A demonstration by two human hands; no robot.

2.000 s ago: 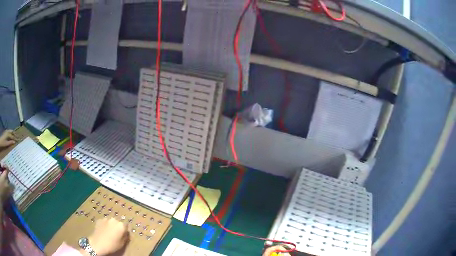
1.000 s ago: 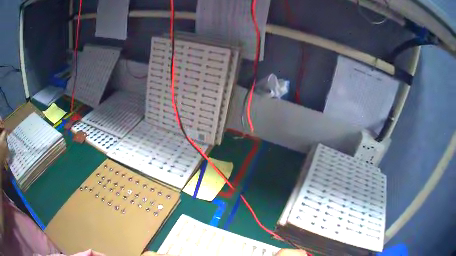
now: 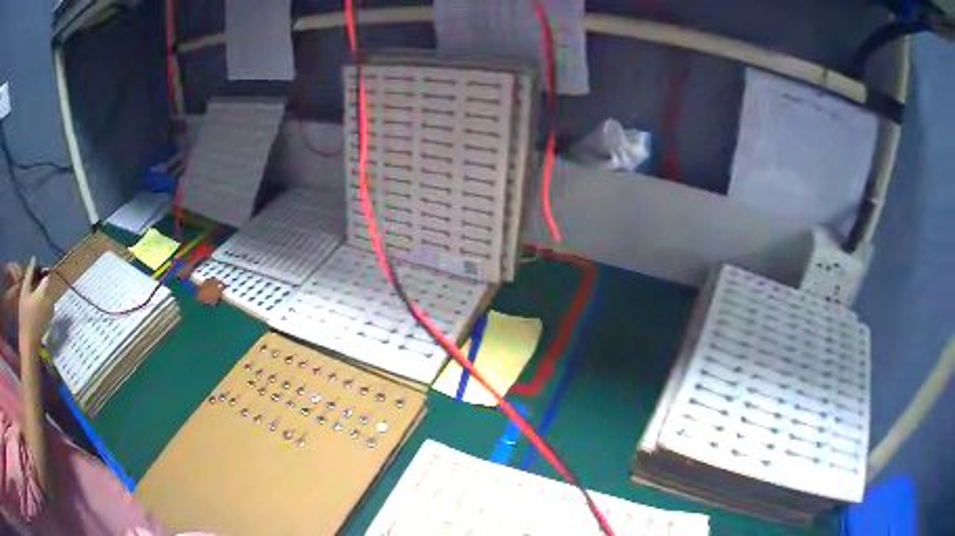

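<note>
Neither of my hands is in view. A white carrier card (image 3: 524,503) lies at the front edge, cut off by the frame, with the red lead (image 3: 461,361) hanging across it. The lead runs out of the bottom edge, so its tool end is hidden. Left of the card, the brown board (image 3: 241,471) lies flat on the green mat. Small metal parts (image 3: 314,398) sit in rows on its upper half; its lower half is bare.
Right card stack (image 3: 770,387) stands at right, upright cards (image 3: 435,168) at centre back, flat cards (image 3: 377,314) before them. Yellow paper (image 3: 497,356) lies beside blue tape. At left, a neighbour's hand (image 3: 31,298) holds a dark wired tool over the left card stack (image 3: 105,325).
My left hand has left the brown board and my right hand with the yellow tool has left the frame. The white card shows more. The view has shifted, moving the bench leftover rightward and up.
</note>
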